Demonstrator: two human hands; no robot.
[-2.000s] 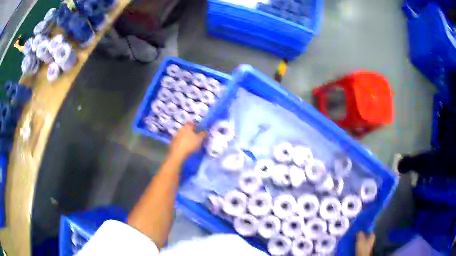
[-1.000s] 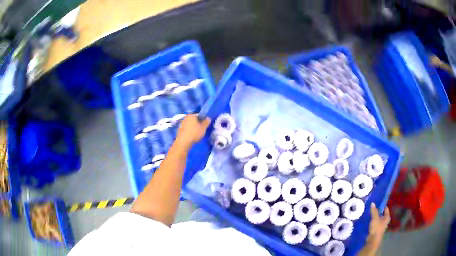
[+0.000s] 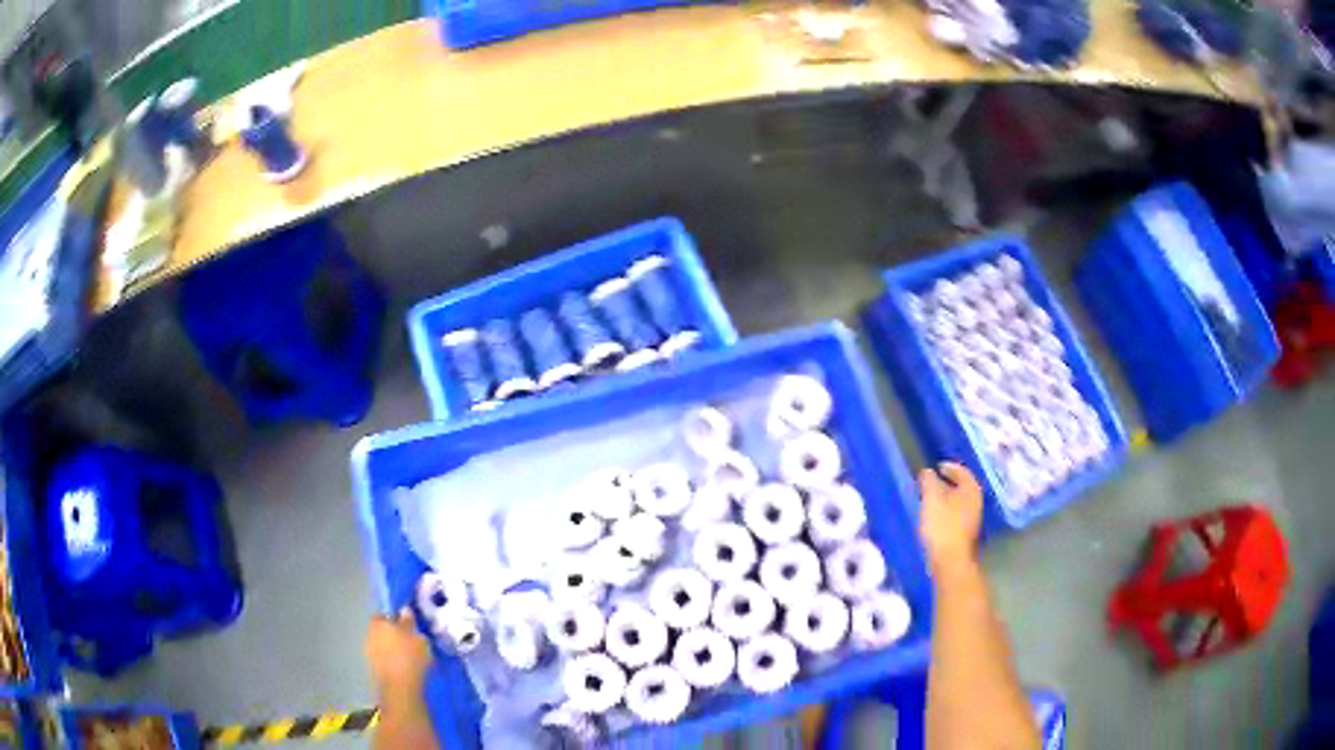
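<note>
A blue crate (image 3: 603,393) is held up in front of me, slightly tilted. It has a pale liner (image 3: 491,491) and many white ruffled rings (image 3: 681,598), in rough rows toward the near and right side and looser toward the left. My left hand (image 3: 398,667) grips the crate's left side, low in the view and partly cut off by the bottom edge. My right hand (image 3: 952,513) grips its right wall, the thumb near the rim. The fingers under the crate walls are hidden.
Beyond it stands a crate of blue bodies with white ends (image 3: 564,330). At right are a crate of white rings (image 3: 1010,381), another blue crate (image 3: 1179,308) and a red stool (image 3: 1208,579). Blue stools (image 3: 139,542) stand left. A curved bench (image 3: 483,95) crosses the top.
The view has swung left. The held crate has turned so its far rim runs more nearly level, and it sits further left and lower in view. Both hands still hold it.
</note>
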